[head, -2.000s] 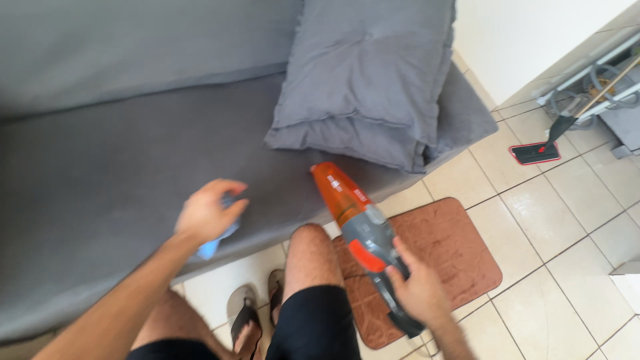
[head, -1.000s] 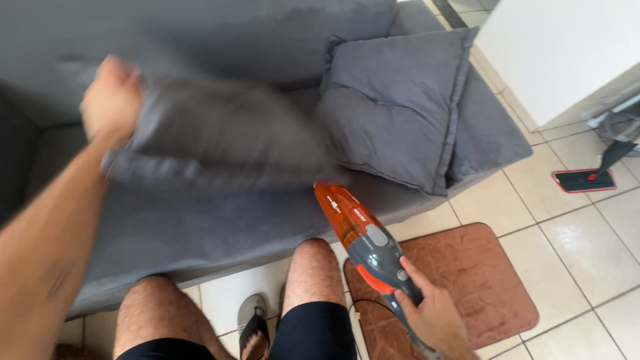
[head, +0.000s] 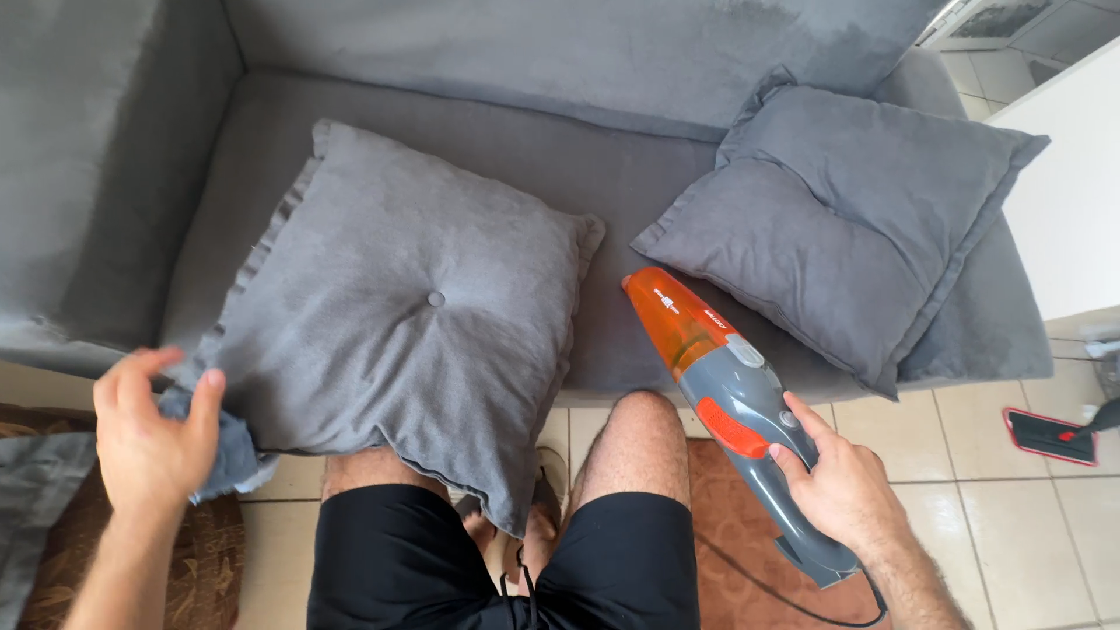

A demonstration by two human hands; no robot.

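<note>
A gray square cushion with a center button [head: 436,299] lies tilted on the sofa seat and over its front edge, partly above my legs. My left hand [head: 157,429] is at its lower left corner, thumb and index finger apart; a crumpled blue cloth [head: 229,451] is held in it, the grasping fingers partly hidden. My right hand [head: 836,477] grips the handle of an orange and gray handheld vacuum cleaner [head: 744,394]. Its nozzle points up-left, at the seat between the two cushions. A second gray cushion [head: 857,219] leans at the right of the sofa.
The gray sofa [head: 490,114] spans the view, its armrest [head: 70,175] at left. A brown round item with gray fabric lies at lower left. Below right are a brown mat [head: 735,542] and the vacuum's black cord [head: 770,599]. A flat mop head [head: 1050,436] rests on the tiles at right.
The two cushions were stacked at the right; one has moved left, blurred in my left hand a second ago, and now lies at left center. The vacuum stays in my right hand.
</note>
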